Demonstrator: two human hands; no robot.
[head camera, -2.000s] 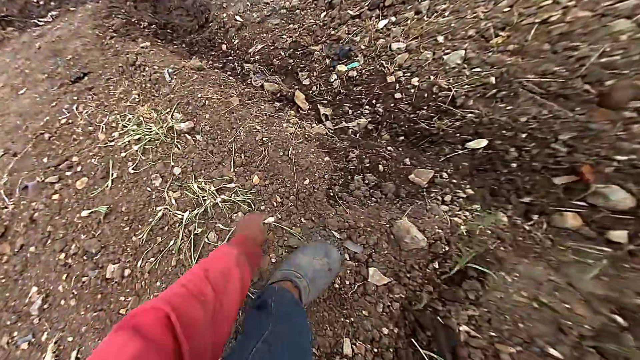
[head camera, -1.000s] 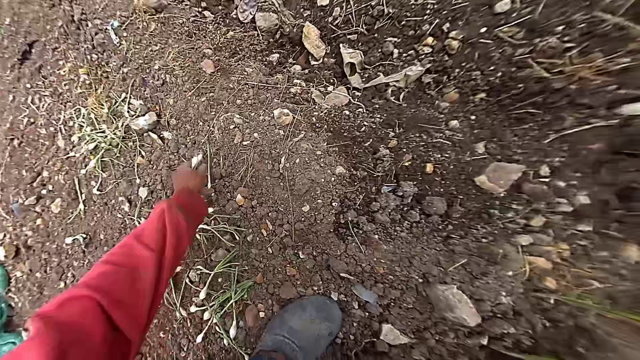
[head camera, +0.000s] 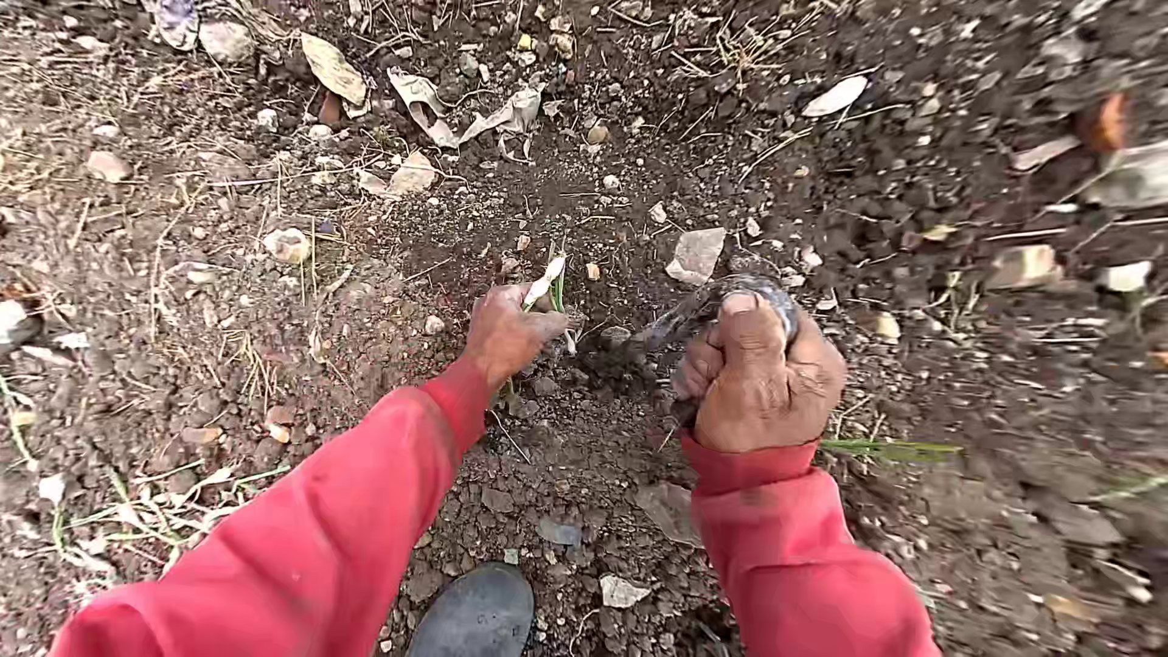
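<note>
My left hand (head camera: 513, 336), in a red sleeve, pinches a small plant with a white bulb (head camera: 545, 281) and a bit of green stem just above the soil. To its right, my right hand (head camera: 765, 370) is closed around a dark grey hand tool (head camera: 680, 319), whose lower end points left and down to the loose soil between the hands. The tool's tip meets the dark soil and its exact kind cannot be told.
Stony brown soil (head camera: 547, 474) surrounds both hands. A flat stone (head camera: 696, 255) lies beyond the tool, and dry leaf-like scraps (head camera: 465, 119) lie farther up. Pulled green plants (head camera: 146, 516) lie at lower left. A dark shoe (head camera: 474, 611) shows at the bottom.
My right hand with the tool has come into view; neither earlier frame shows it. My left hand is now beside it, over the dark soil. The view has shifted over the ground.
</note>
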